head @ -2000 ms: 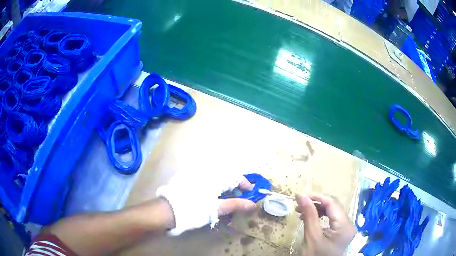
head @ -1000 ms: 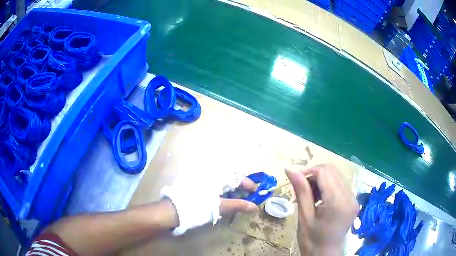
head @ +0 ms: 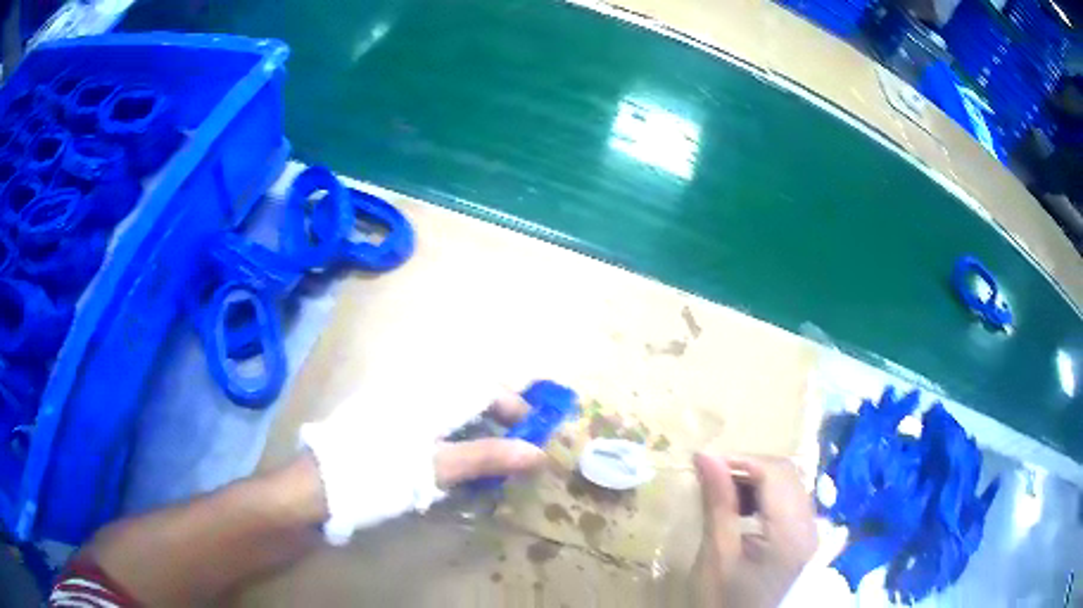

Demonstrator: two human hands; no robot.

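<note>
My left hand, in a white glove with bare fingertips, holds a blue oval ring between thumb and fingers over the cardboard. The ring is blurred and partly covered by my fingers. A small white round cup stands on the stained cardboard just right of it. My bare right hand is right of the cup, thumb and fingertips pinched together on a thin stick, of which only a short piece shows.
A blue bin full of rings is at the left. Loose rings lie beside it. A pile of blue strips lies at the right. A green conveyor belt runs behind, carrying a blue joined part.
My right hand has lowered and drawn the stick back from the ring. The stick was touching the ring earlier. The whole view has shifted, and both hands appear further left.
</note>
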